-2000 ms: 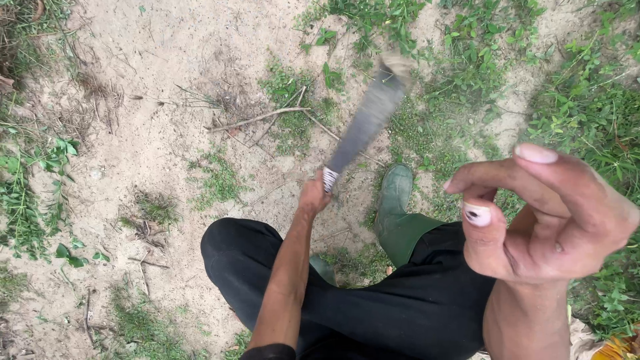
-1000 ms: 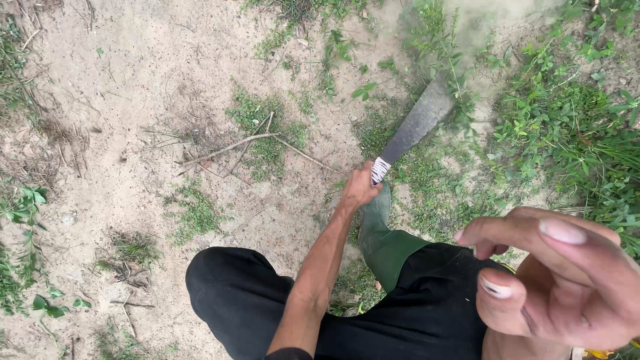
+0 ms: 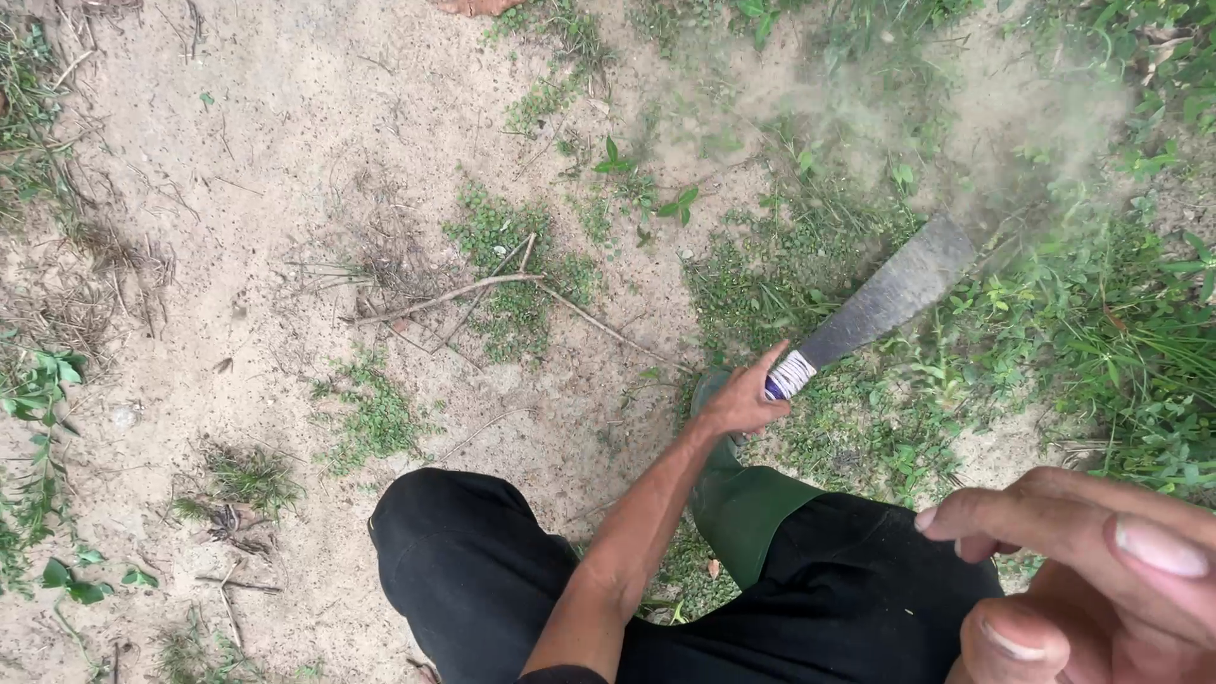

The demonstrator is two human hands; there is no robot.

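My left hand (image 3: 744,399) is closed around the handle of a machete (image 3: 888,290), where pale cord binds the handle just below the blade. The broad, dull grey blade slants up and right over low green plants, its tip near airborne dust. Close to the camera at the lower right, my right hand (image 3: 1073,579) is raised with its fingers bent and the thumb apart. No object shows in it, though part of the hand lies outside the frame.
A green rubber boot (image 3: 750,522) and black trousers (image 3: 475,570) are below the machete. A forked dry twig (image 3: 456,290) lies on sandy ground (image 3: 285,209). Denser green weeds (image 3: 1140,351) grow at the right, and dust hangs at the upper right.
The machete blade has swung toward the right and sits lower relative to the boot than two seconds ago. My left hand keeps its hold. My right hand stays raised at the lower right.
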